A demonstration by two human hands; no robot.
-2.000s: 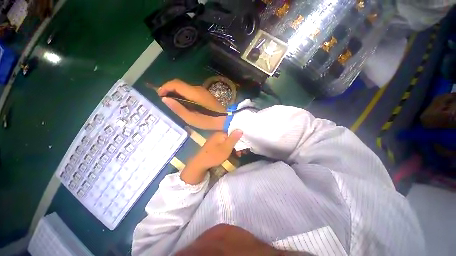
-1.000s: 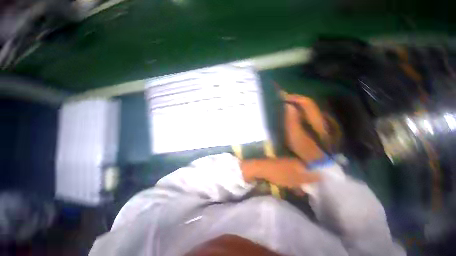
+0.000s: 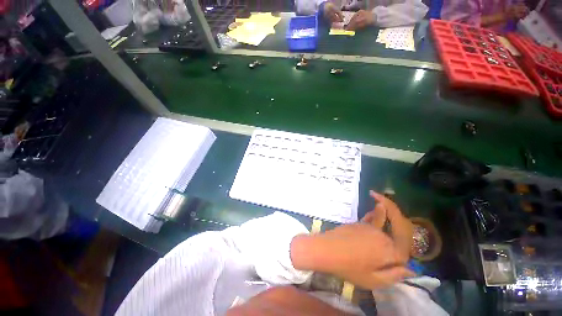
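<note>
My left hand (image 3: 345, 253) lies across my right hand and wrist; its fingertips overlap them, and I cannot tell whether it holds anything. My right hand (image 3: 397, 231) is partly hidden behind it, fingers bent and pointing up and left. A short dark part of the soldering iron (image 3: 387, 227) shows between its fingers; tip and cable are not clear. The white blister tray (image 3: 296, 179) lies ahead and left of my hands, small parts in its far and right pockets. The round tin of metal wool (image 3: 422, 241) stands just right of my right hand.
Stacked white trays (image 3: 157, 166) and a solder spool (image 3: 174, 205) are at left. A black holder (image 3: 447, 170) and a clear module tray (image 3: 536, 265) are at right. Across the green conveyor (image 3: 246, 92) are red trays (image 3: 480, 58), a blue bin (image 3: 302, 32) and other people's hands.
The view has swung up and left, bringing the far side of the line into sight. My hands remain close together; my left hand now covers more of my right hand and wrist.
</note>
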